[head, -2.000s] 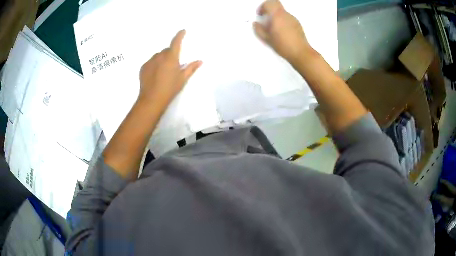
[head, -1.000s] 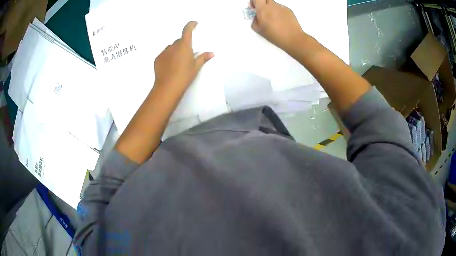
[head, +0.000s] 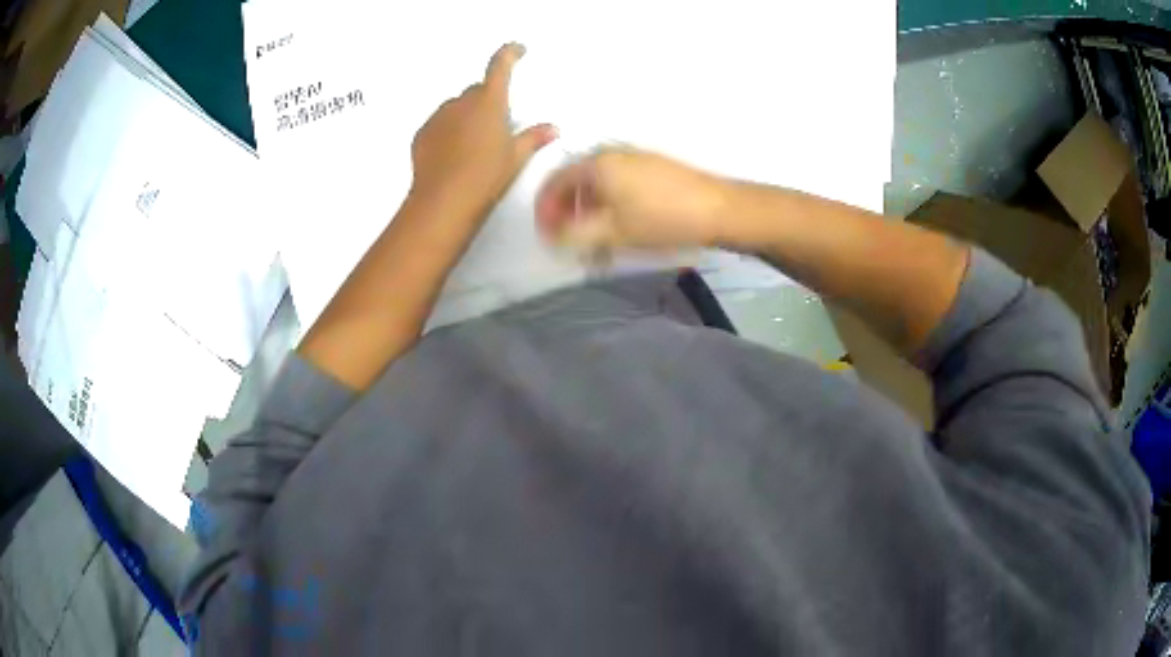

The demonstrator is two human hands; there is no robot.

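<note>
A white unfolded carton blank (head: 719,90) with small dark print at its left lies on top of a stack before my body. Glare washes out much of it. My left hand (head: 465,144) rests on the blank, index finger and thumb spread, holding nothing. My right hand (head: 629,202) is over the near part of the blank, close to my chest. It is blurred and its fingers are curled; whether anything is between them cannot be told.
More white blanks (head: 141,270) lie fanned at the left. A green mat (head: 206,58) shows beyond them, with brown cardboard at the far left corner. An open brown carton (head: 1027,244) stands at the right. A blue strap or edge (head: 122,546) is at the lower left.
My right hand has moved from the far part of the blank back towards my body and left. The small grey-blue patch seen by its fingers no longer shows. My left hand has stayed spread on the blank.
</note>
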